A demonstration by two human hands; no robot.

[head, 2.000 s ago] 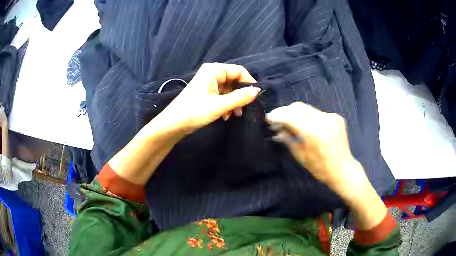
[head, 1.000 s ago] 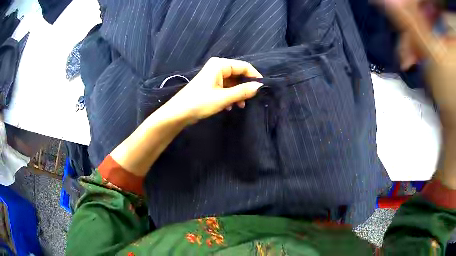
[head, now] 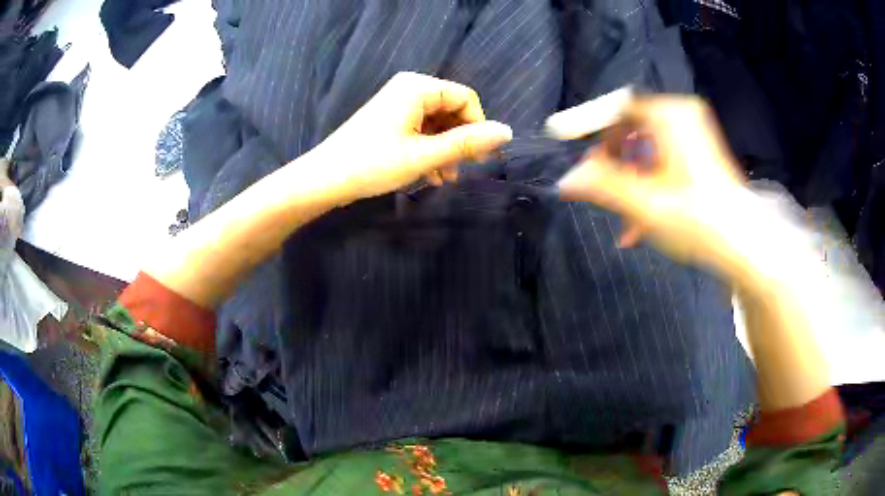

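Dark pinstripe trousers (head: 427, 320) lie spread in front of me, waistband (head: 466, 194) towards the middle of the view. My left hand (head: 437, 136) is just above the waistband, thumb and index fingertip closed together. Whether they pinch cloth or a thread is too small to tell. My right hand (head: 660, 174) is blurred, right of my left hand and over the waistband's right part, thumb and index finger apart. Something small with a reddish and bluish tint (head: 636, 147) shows inside the right palm, too blurred to name surely.
More striped cloth (head: 408, 48) is heaped behind the trousers. The white tabletop (head: 107, 174) shows at left and right. Dark garments lie at the far right (head: 805, 126) and upper left (head: 136, 27). A blue bin (head: 49, 426) is at the lower left, beside white cloth (head: 29, 295).
My right hand went out to the upper right, then came back over the waistband. My left hand has moved slightly up, and the white loop no longer shows.
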